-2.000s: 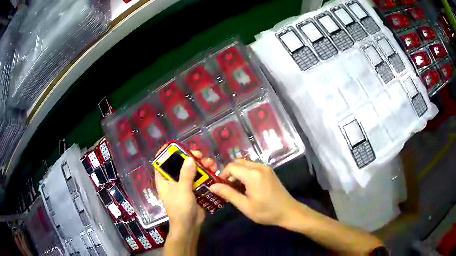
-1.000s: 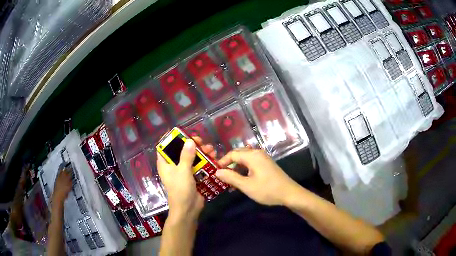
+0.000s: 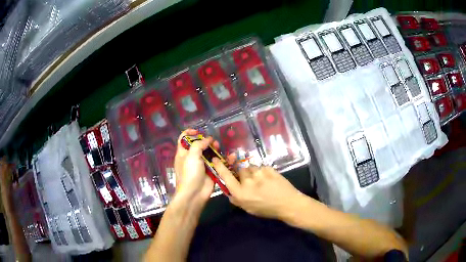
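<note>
A red phone with a yellow screen surround [image 3: 208,155] is tilted on its side between my hands, so its edge shows. My left hand [image 3: 193,166] holds the upper part, with the thumb on the front. My right hand [image 3: 258,188] has its fingers on the lower part and covers most of the keypad. The clear blister tray [image 3: 302,159] lies just behind my hands, with red phones back side up in its pockets.
White sheet with front housings [image 3: 332,97] at right, red parts in trays [image 3: 430,64] beyond it. Red phone bodies [image 3: 110,187] and another white tray [image 3: 66,199] at left. A phone body [image 3: 134,75] on the green belt [image 3: 168,46]. Another person's arm [image 3: 11,204] at far left.
The phone has turned from face-up to edge-on, and my right fingers have moved over its front. The other person's arm has drawn back from the left white tray.
</note>
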